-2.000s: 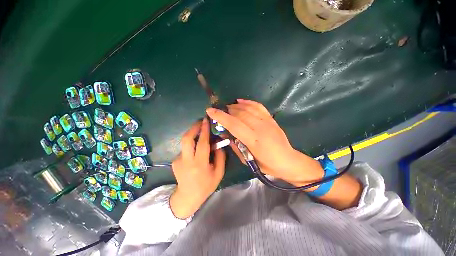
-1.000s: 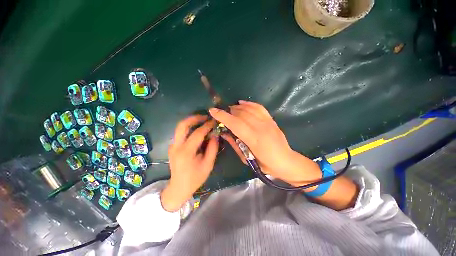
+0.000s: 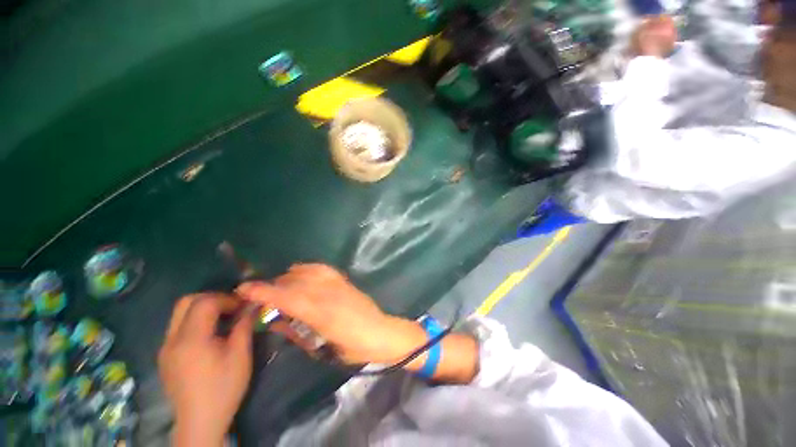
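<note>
The frame is blurred. My right hand point(image 3: 336, 312), with a blue wrist band point(image 3: 431, 347), is closed around the soldering iron point(image 3: 307, 335); the iron's thin front end points up and away, past the fingers. A small module point(image 3: 267, 314) shows at my right fingertips, mostly covered. My left hand point(image 3: 205, 362) is close on its left, fingers curled towards it; whether they grip it is hidden. Many teal-edged modules point(image 3: 48, 295) lie clustered at the left, with one set apart point(image 3: 108, 271).
A beige pot point(image 3: 373, 166) with silvery bits stands at top centre beside yellow tape point(image 3: 339, 98). One module point(image 3: 280, 69) lies on the raised green surface. Black equipment point(image 3: 515, 96) is behind right. Another person's white sleeve point(image 3: 689, 153) and hand point(image 3: 655, 37) are at upper right.
The view has swung right and up, so the hands, modules and pot sit further left or lower in the frame. The other person and black equipment have come into view.
</note>
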